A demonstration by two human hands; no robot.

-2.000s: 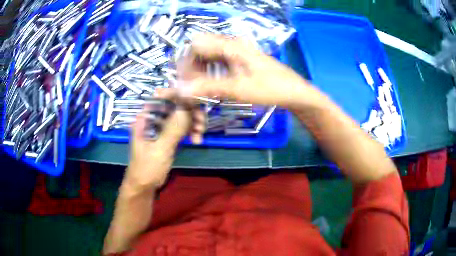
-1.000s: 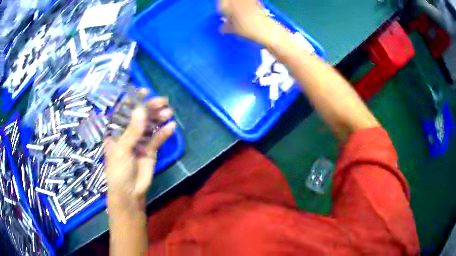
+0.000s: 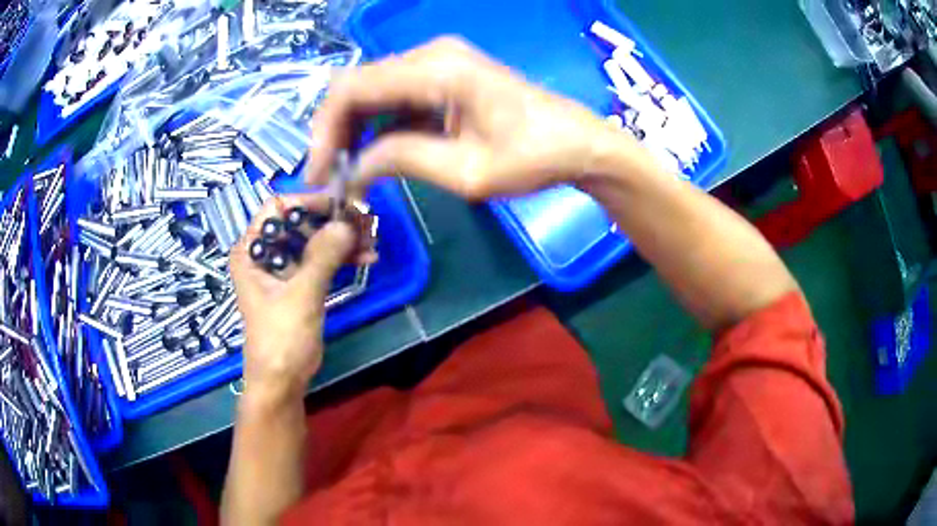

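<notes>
My left hand (image 3: 293,277) is closed around a small bunch of metal tubes (image 3: 275,238) with dark, ringed round ends showing, above the near right part of the middle tray. My right hand (image 3: 452,128) has its thumb and fingertips together at the top of the bunch, on a small silver piece (image 3: 341,185), slightly blurred. The blue middle tray (image 3: 411,269) holds a heap of silver tubes (image 3: 154,247). The blue right tray (image 3: 560,269) holds a loose pile of short white tubes (image 3: 658,118) at its right side.
A clear plastic bag (image 3: 257,87) lies over the middle tray's far side. Two narrow blue trays (image 3: 98,493) of tubes stand at the left. A far tray of white parts (image 3: 113,51) is at the upper left. A clear box (image 3: 873,31) of parts is at the upper right. A red stool (image 3: 837,164) is beyond the bench.
My right hand has come back from the right tray to the bunch in my left hand. The view has shifted a little. The left hand still holds its tubes.
</notes>
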